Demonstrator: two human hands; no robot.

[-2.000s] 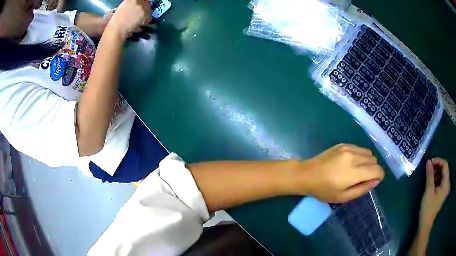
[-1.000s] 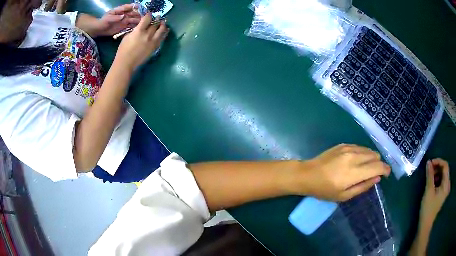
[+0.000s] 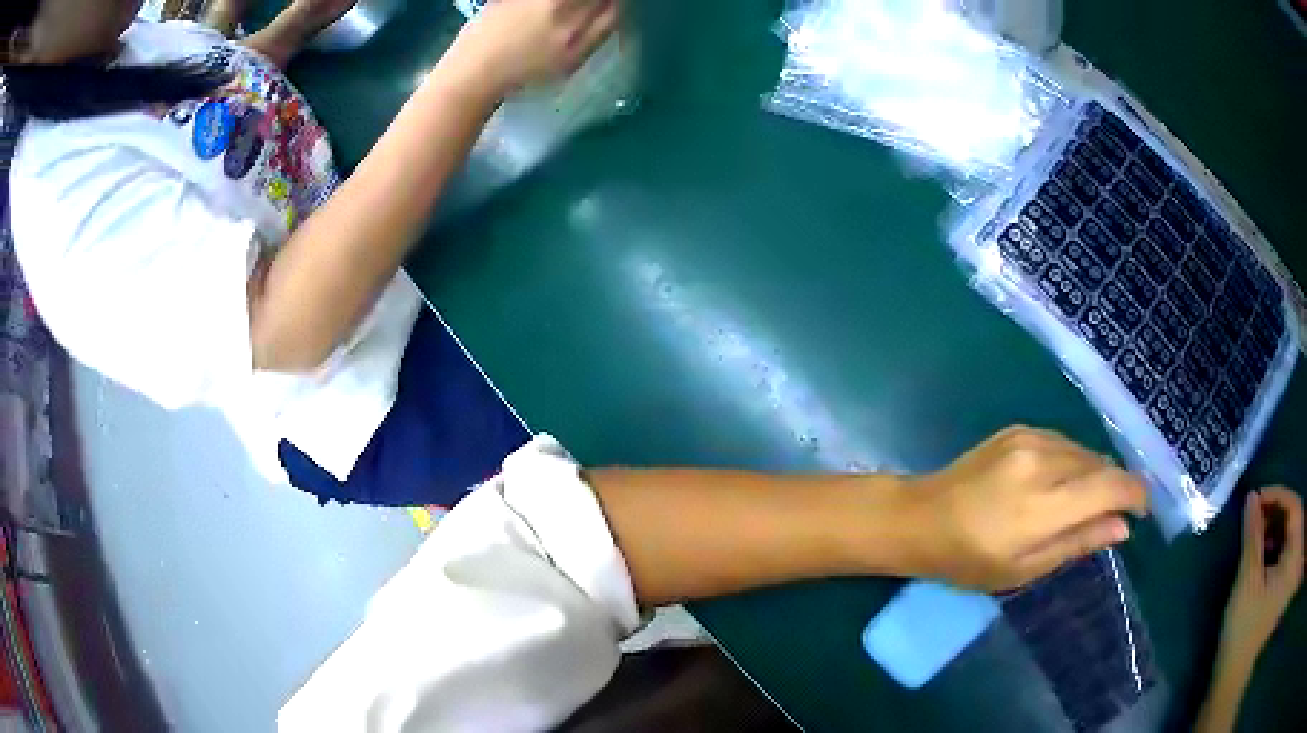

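My left hand (image 3: 1035, 511) reaches across from the lower left, palm down with fingers bent. It hides part of a pale blue phone back cover (image 3: 929, 632) and the upper end of a clear film sheet with dark squares (image 3: 1084, 639). Whether its fingertips grip anything is hidden. My right hand (image 3: 1270, 551) is small at the right edge, fingers curled, with a dark gap between thumb and fingers. Whether that gap holds a piece cannot be told. The cover lies beside the film on the green tabletop (image 3: 688, 501).
A stack of black lens sheets (image 3: 1161, 287) lies beyond my hands. A glossy whitish film pile (image 3: 910, 86) adjoins it. At the left a person in a white printed shirt (image 3: 129, 244) sits close, one arm (image 3: 387, 215) over the table. Another person's arm shows at the top left.
The whole view has shifted, so the sheets and both my hands sit farther right in the picture. The neighbour's arm has swung right across the table. My hands keep nearly the same pose.
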